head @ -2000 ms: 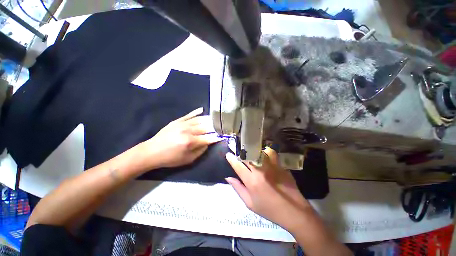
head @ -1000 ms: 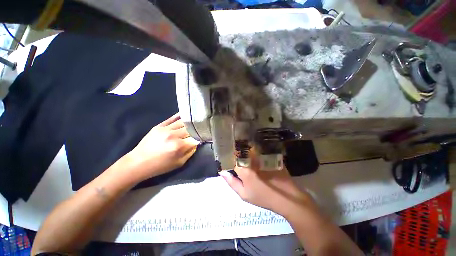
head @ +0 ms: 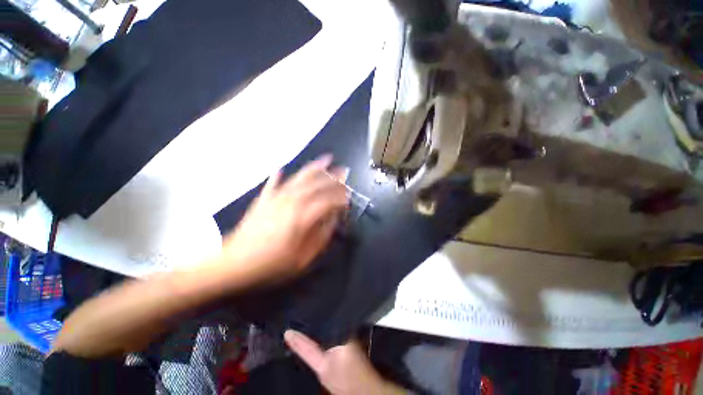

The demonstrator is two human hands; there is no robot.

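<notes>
A black garment panel (head: 401, 247) lies at a slant from beside the sewing machine's needle area to the table's front edge. My left hand (head: 289, 220) is over the panel, left of the presser foot (head: 389, 176), blurred; whether its fingers grip anything cannot be told. A small pale-edged piece or line (head: 356, 199) shows at its fingertips. My right hand (head: 331, 362) is low at the front edge, its thumb at the panel's lower edge and the other fingers hidden. The off-white sewing machine head (head: 539, 92) stands on the right.
Another black cut panel (head: 169, 85) lies at the upper left of the white table (head: 123, 239). Black-handled scissors (head: 655, 293) lie at the right under the machine arm. A blue basket (head: 35, 297) is at lower left, a red one (head: 663, 370) at lower right.
The panel has turned and moved towards the front edge, apart from the upper-left panel. My left hand has moved over it. My right hand has left the needle area and dropped to the front edge.
</notes>
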